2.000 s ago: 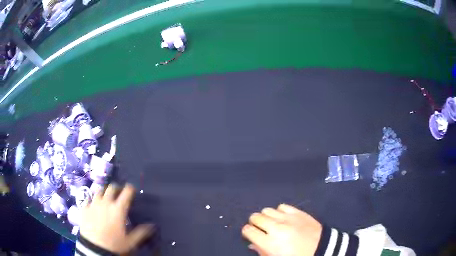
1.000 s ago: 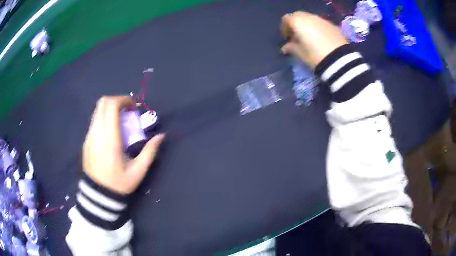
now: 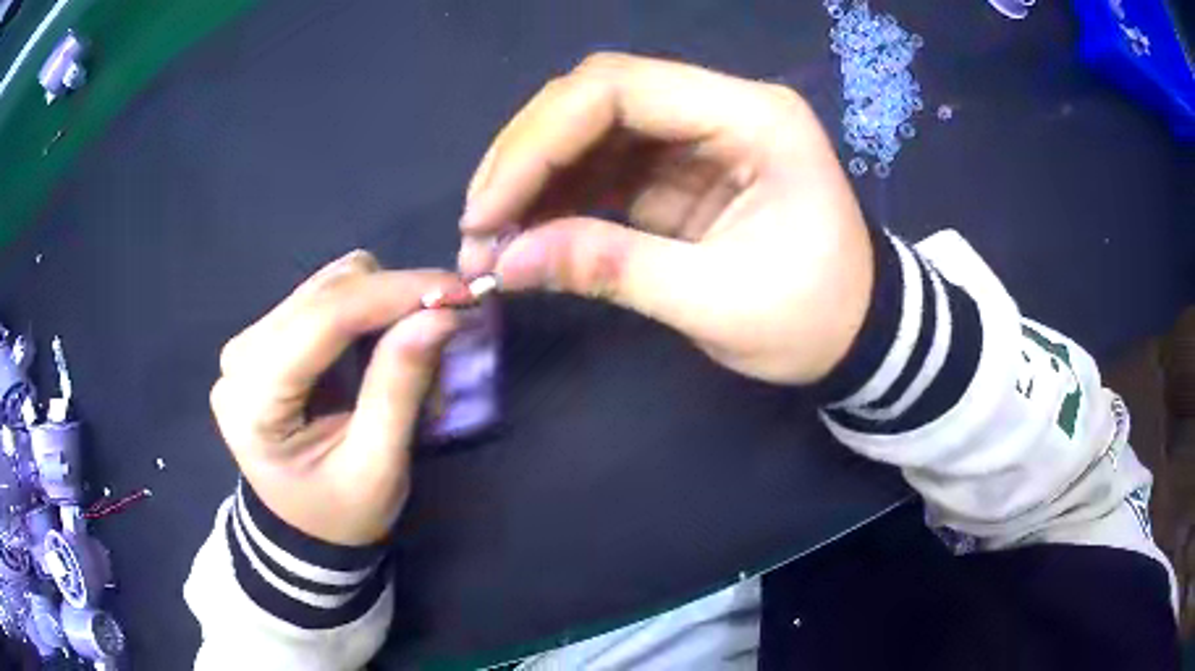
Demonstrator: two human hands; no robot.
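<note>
My left hand (image 3: pixel 334 380) pinches the red lead wires (image 3: pixel 452 294) near their small white connectors, at the middle left. A lilac round housing (image 3: pixel 469 374), blurred, hangs just below the pinched wires. My right hand (image 3: pixel 695 210) holds a small clear ring (image 3: pixel 493 239) between thumb and index finger, its fingertips close to a white connector (image 3: pixel 485 283). Whether the ring is around the wires I cannot tell. The loose pile of clear rings (image 3: pixel 875 81) lies on the dark mat at the upper right.
The pile of lilac housings (image 3: pixel 53 524) lies at the left edge, one red lead sticking out. A single housing (image 3: pixel 62 66) sits on the green surface (image 3: pixel 125 92) at the upper left. Blue wrapping (image 3: pixel 1138 59) is at the upper right. The bench edge (image 3: pixel 786 566) runs below my hands.
My right hand has moved left from the ring pile to my left hand. My left hand has gone from grasping the housing body to pinching its wires, slightly further right.
</note>
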